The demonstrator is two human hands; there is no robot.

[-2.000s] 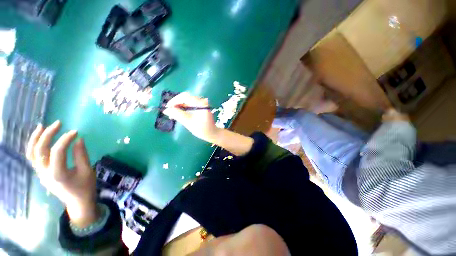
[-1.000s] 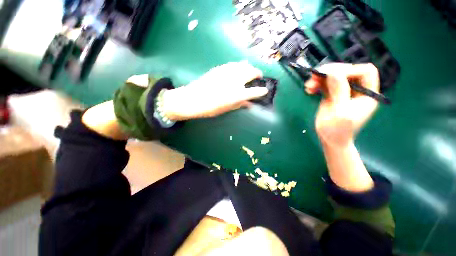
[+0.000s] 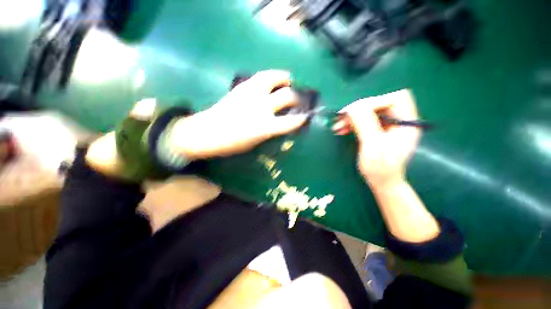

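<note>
My left hand [image 3: 251, 117] is closed on a small black phone housing [image 3: 308, 99] just above or on the green table. Its fingers cover much of the housing. My right hand [image 3: 380, 130] holds black tweezers [image 3: 408, 122] like a pen. The tweezer tip points left to the housing's right edge, by a small pale, blurred piece [image 3: 321, 114]. I cannot tell whether the tip touches the housing. The frame is blurred.
Yellowish liner scraps [image 3: 299, 201] lie scattered at the near edge of the green table [image 3: 483, 181]. Blurred black housings [image 3: 362, 36] lie at the top middle, and more stacked dark parts [image 3: 66, 36] at the upper left. A brown box [image 3: 24, 232] shows at the lower left.
Since a second ago, my right hand has moved from the housings at the top to the housing in my left hand, bringing the tweezers with it. The view has shifted.
</note>
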